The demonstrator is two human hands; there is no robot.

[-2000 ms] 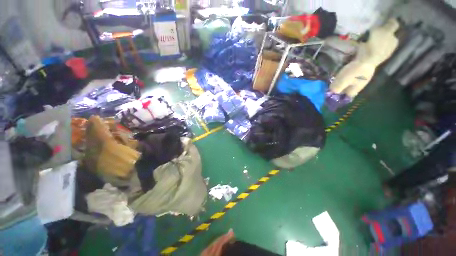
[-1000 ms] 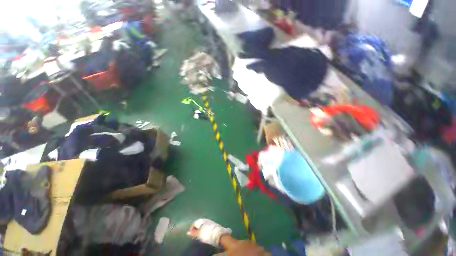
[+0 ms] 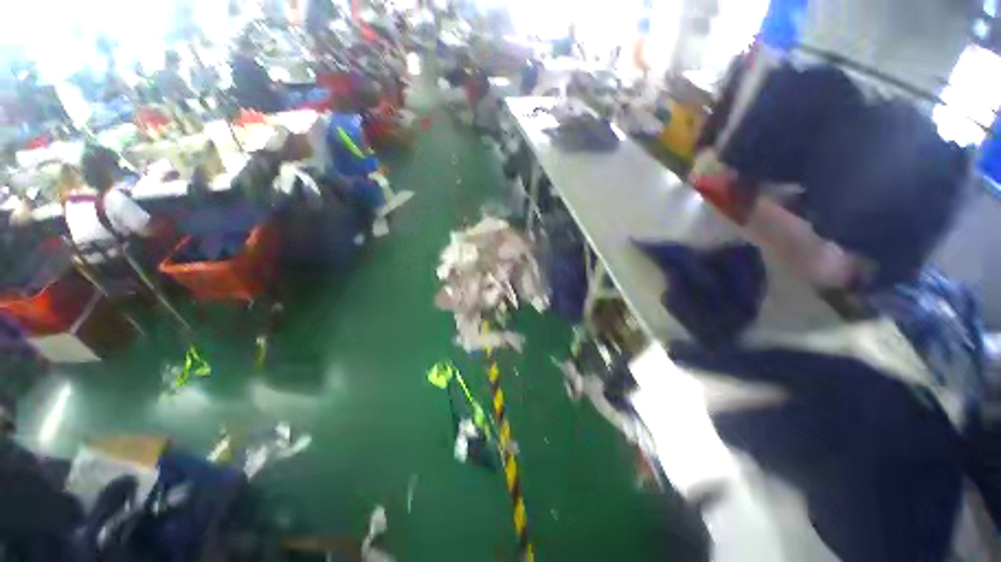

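Observation:
Neither of my hands is in the picture. Nearest in front of me, a long pale table (image 3: 708, 483) runs along the right side. Dark navy cloth (image 3: 867, 439) lies spread on its near end. A smaller dark blue cloth piece (image 3: 713, 288) lies farther up the table. The view is blurred, so fine detail cannot be told.
Green floor with a yellow-black line (image 3: 507, 461). A heap of pale scraps (image 3: 491, 274) and a bright green strap (image 3: 445, 377) lie by the line. A person in dark clothes (image 3: 851, 165) leans over the table. Orange baskets (image 3: 220, 269) and seated workers are at left.
The view has swung from the garment piles and dress form to the aisle, then moved forward along it. The bandaged hand seen one second ago has left the picture.

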